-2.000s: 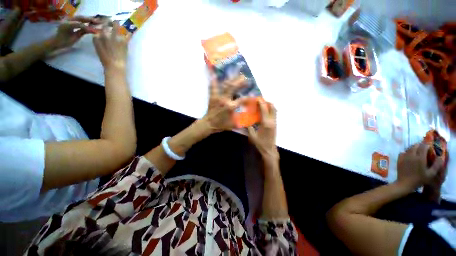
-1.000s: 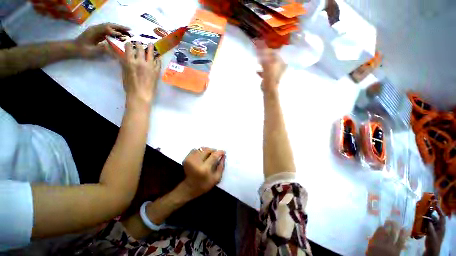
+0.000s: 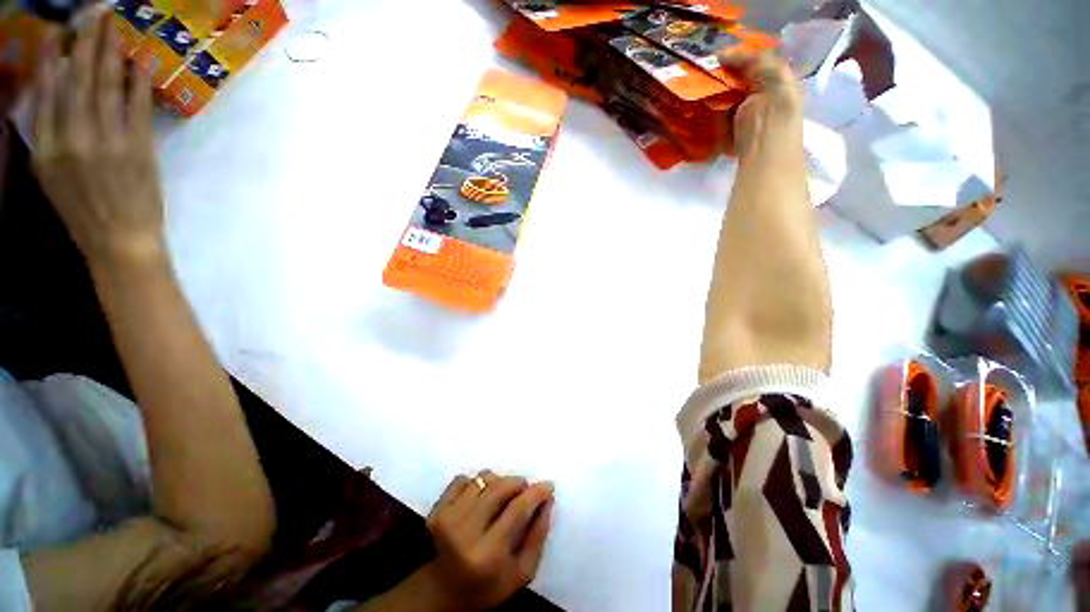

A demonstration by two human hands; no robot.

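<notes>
My right hand [image 3: 763, 93] is stretched out to the far side of the table, at the right end of a stack of flat orange and dark cartons [image 3: 675, 78]. Its fingertips touch the top cartons; whether they grip one cannot be told. My left hand [image 3: 493, 532] is at the near table edge, fingers curled together, with nothing visible in it. A single retail box [image 3: 484, 191] with an orange top and bottom and a dark picture panel lies tilted on the white table between the stack and my left hand.
A neighbouring worker's hand [image 3: 102, 155] is at left, beside orange-yellow boxes [image 3: 197, 60]. White angular open packaging [image 3: 920, 144] is at the far right. Two coiled orange cords [image 3: 918, 424] in clear plastic and greyish clear trays [image 3: 1004, 311] are at right.
My right hand has moved from short of the carton stack onto its right end. The neighbour's hands have moved left, away from the single box. My left hand still rests at the near edge.
</notes>
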